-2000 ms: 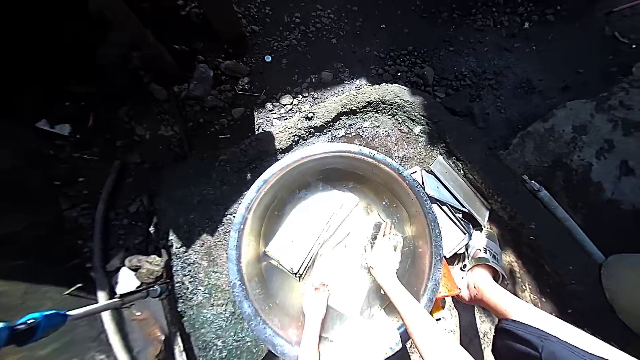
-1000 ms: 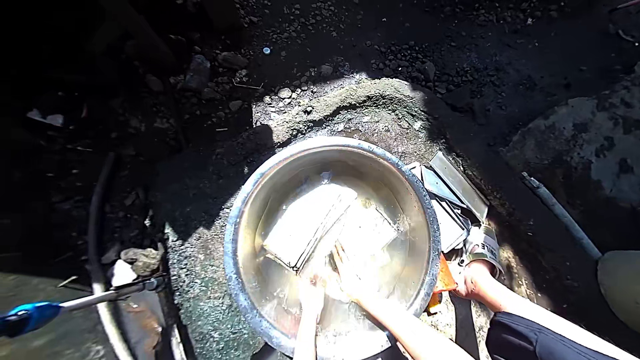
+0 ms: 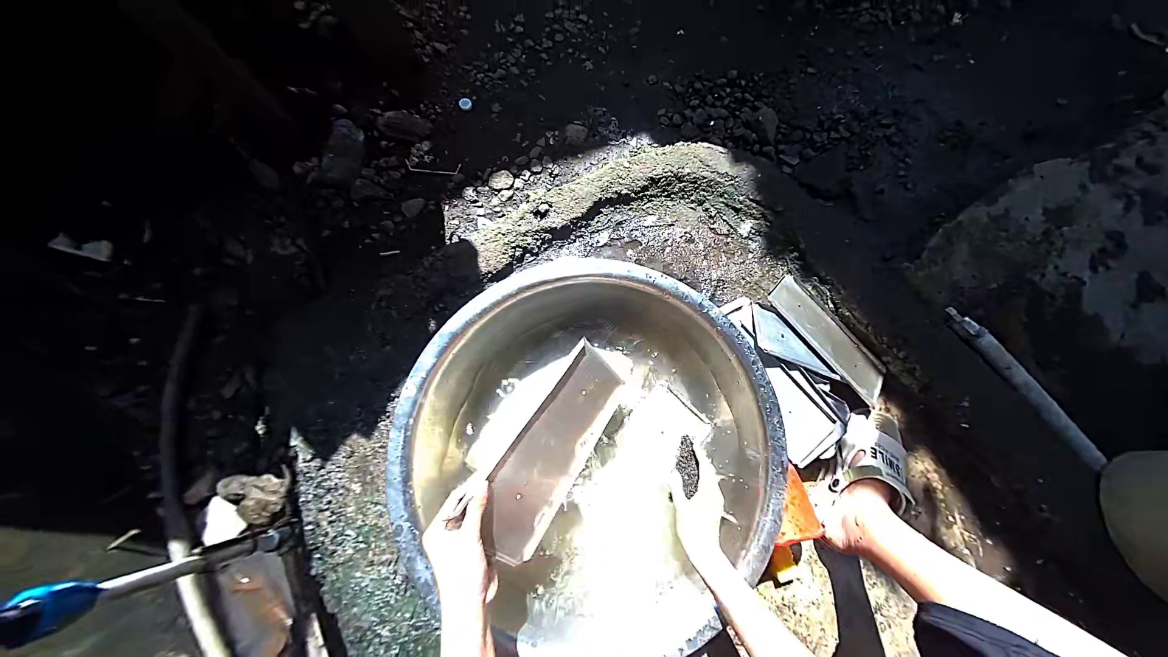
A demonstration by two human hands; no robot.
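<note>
A wide metal basin (image 3: 424, 392) of water stands below me. My left hand (image 3: 464, 538) grips the lower left end of a long flat rectangular panel (image 3: 558, 447), which is tilted above the water. In my right hand (image 3: 698, 511) is a small dark scouring pad (image 3: 687, 466), over the right half of the basin. Other pale flat pieces lie in the water beneath, their outlines partly lost in glare.
Several flat panels (image 3: 803, 411) are stacked right of the basin, beside a sandalled foot (image 3: 862, 511) and an orange object (image 3: 798, 511). A pipe (image 3: 1027, 392) lies farther right. At left are a hose (image 3: 173, 420) and a blue-handled tool (image 3: 50, 611).
My left hand has moved left and now holds a panel raised and tilted. My right hand has moved away from it to the right, and the dark pad now shows in it.
</note>
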